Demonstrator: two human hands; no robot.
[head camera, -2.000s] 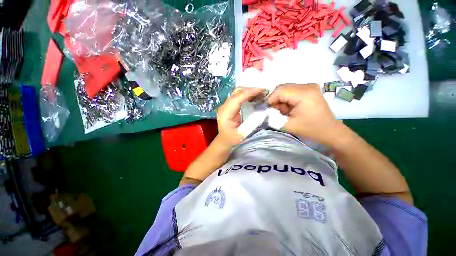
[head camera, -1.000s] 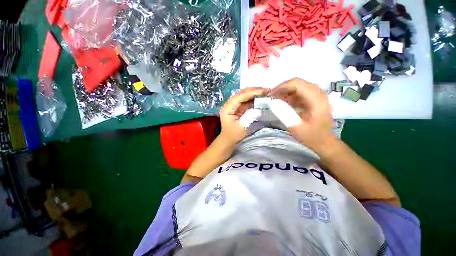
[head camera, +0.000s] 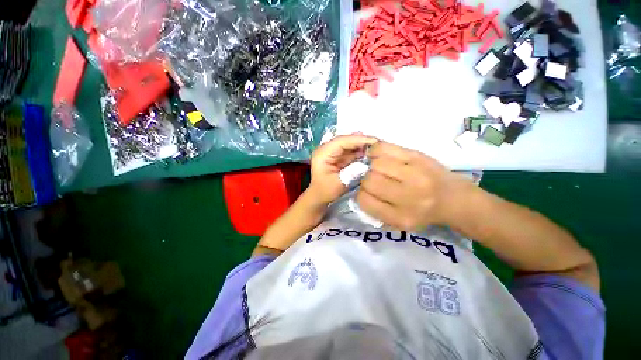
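My left hand and my right hand meet at the near edge of the white sheet, fingertips together. White coverings show on the thumbs. A small greyish item shows between the fingertips, mostly hidden by them, so its kind cannot be told. Beyond the hands lie a heap of red strips and, to its right, a heap of dark square plates, some with white or greenish faces.
At left, small metal fittings lie on clear plastic bags. Further left are red flat pieces, a second metal heap and a yellow-and-black tool. A red stool stands below the bench edge.
My right hand has turned over, its fingers now curled with the back showing, and its thumb covering sits lower. The small item that showed between the hands is now mostly hidden.
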